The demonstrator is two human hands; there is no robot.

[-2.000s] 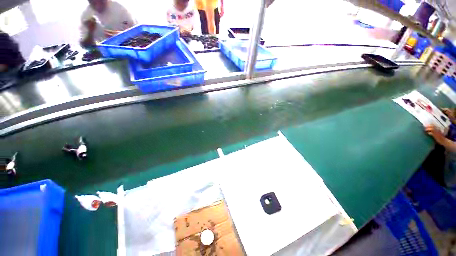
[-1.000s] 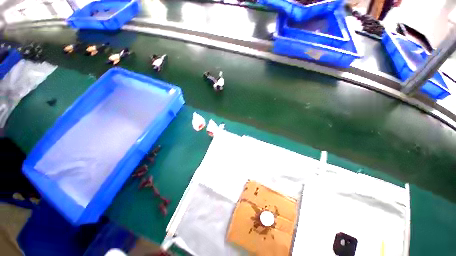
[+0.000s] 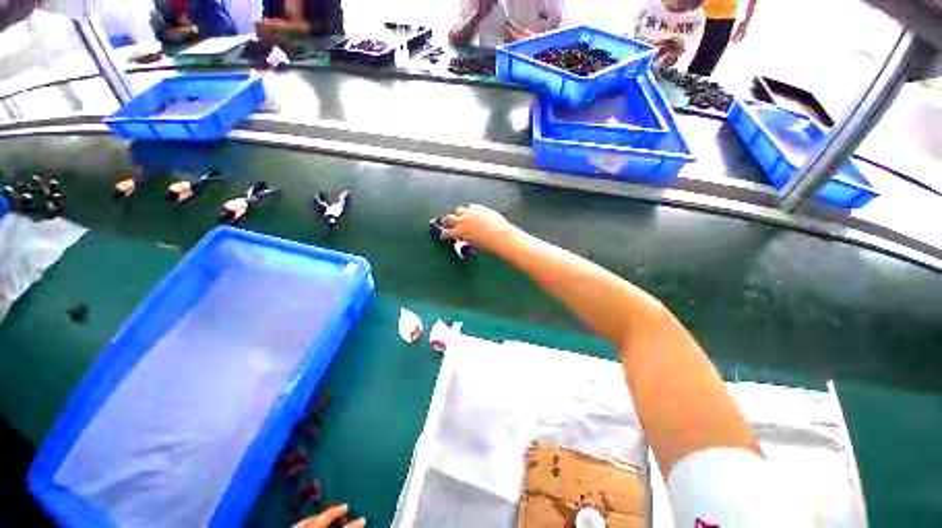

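Note:
My bare right hand (image 3: 477, 227) is over the belt with its fingers closed around a toy figure (image 3: 464, 249), whose pale and black end shows below the fingers. The figure lies on the belt surface. My left hand (image 3: 331, 518) is cut off by the bottom edge; only some fingers show, below small dark parts (image 3: 296, 459) beside the blue shallow tray (image 3: 359, 299). The cardboard pad (image 3: 609, 476) has dark stains and a small round white disc (image 3: 590, 519) at the bottom edge. My right forearm covers much of the white board (image 3: 811, 438); the black holding block is not visible.
More toy figures (image 3: 332, 207) lie along the green belt (image 3: 578, 227) to the left. Two white glue bottles (image 3: 410, 325) stand at the covering's upper-left corner. Stacked blue crates (image 3: 609, 163), a metal post (image 3: 849, 124) and people (image 3: 671, 26) are beyond the belt rail.
My right arm has come into view and reached across the white covering to the nearest figure on the belt. Fingers of my left hand have appeared at the bottom edge. The view has shifted.

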